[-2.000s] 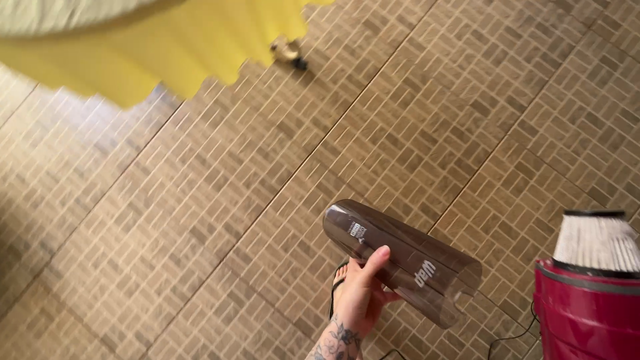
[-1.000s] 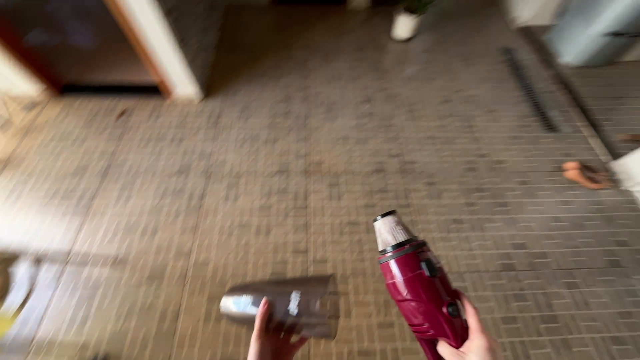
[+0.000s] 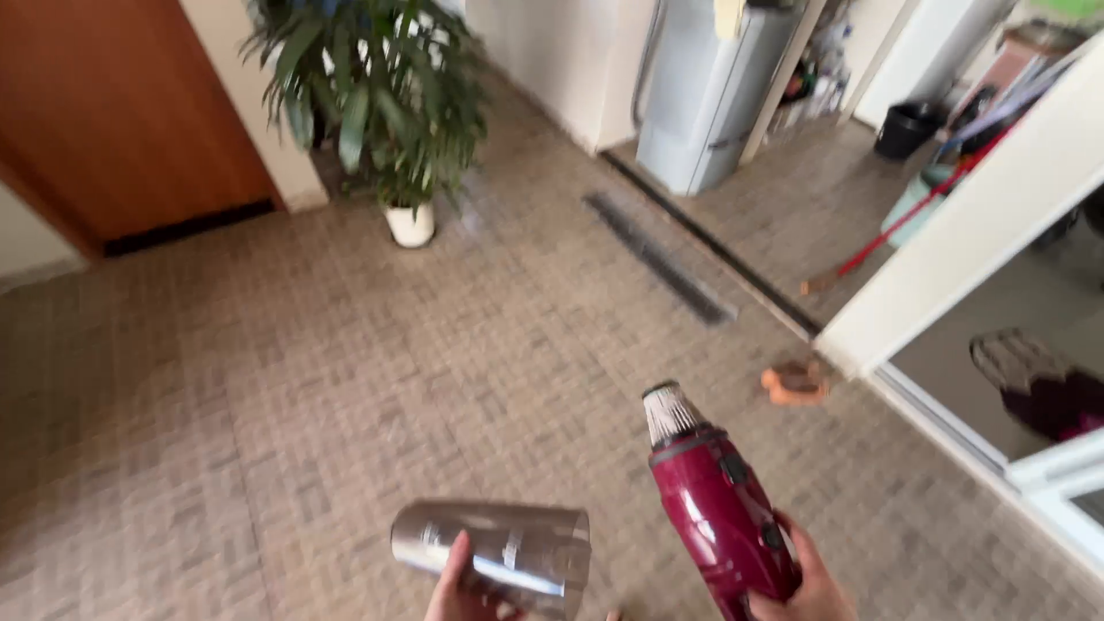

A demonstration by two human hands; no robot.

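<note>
My left hand (image 3: 466, 586) grips a smoky transparent plastic dust cup (image 3: 500, 548) of a handheld vacuum cleaner, at the bottom centre; its thumb lies on the near side of the cup. To the right, my right hand (image 3: 811, 573) is closed round the handle of the dark red vacuum body (image 3: 711, 517). A white pleated filter (image 3: 669, 416) sticks up from the front end of that body. Cup and body are apart, with tiled floor visible between them. Part of each hand is cut off by the lower edge of the view.
A potted plant (image 3: 410, 226) stands near a wooden door (image 3: 129, 112). A dark strip (image 3: 660, 259) lies on the floor beside a doorway track. An orange object (image 3: 793, 384) is near the white door frame (image 3: 975, 216). Beyond are a grey appliance (image 3: 707, 103), a black bucket (image 3: 907, 129) and a red pole (image 3: 906, 216).
The view has swung up from the floor across the room. My right hand, out of sight two seconds ago, shows on the vacuum body. My left hand still holds the cup.
</note>
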